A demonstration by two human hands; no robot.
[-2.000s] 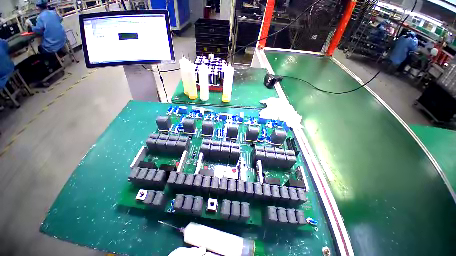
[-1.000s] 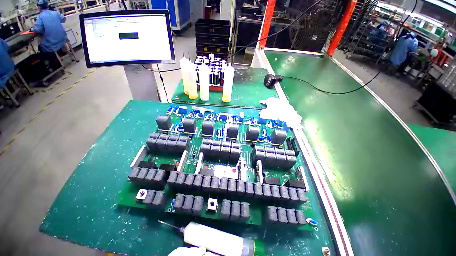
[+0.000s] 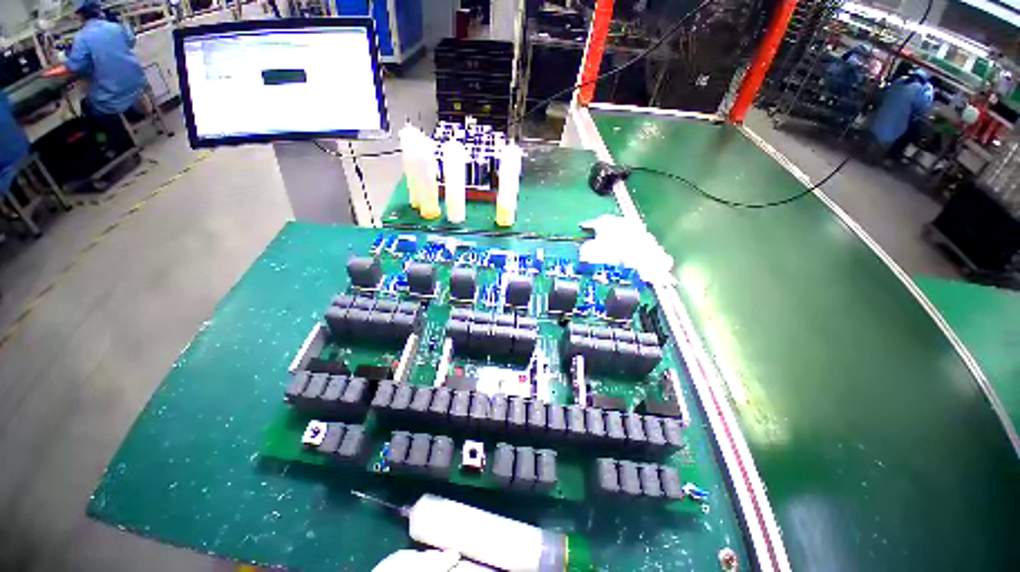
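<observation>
A white glue syringe (image 3: 475, 534) lies slantwise at the bottom edge, its thin needle pointing left, in front of the board's near edge. My right hand (image 3: 431, 562), in a white glove, is at its lower side and appears to hold it; most of the hand is cut off by the picture's edge. A large green circuit board (image 3: 570, 484) lies flat on the green bench top (image 3: 213, 402), with rows of dark grey blocks (image 3: 526, 416), single rounded blocks, and small blue parts along its far side. My left hand is not in view.
Upright whitish tubes with yellow ends (image 3: 455, 181) stand beyond the board. A crumpled white cloth (image 3: 626, 248) lies at its far right corner. A monitor (image 3: 280, 80) stands at back left. A white-and-red rail (image 3: 727, 447) borders the green line surface (image 3: 828, 369). Seated workers are behind.
The whole view has shifted very slightly. The syringe, the gloved hand and the board hold the same positions relative to each other.
</observation>
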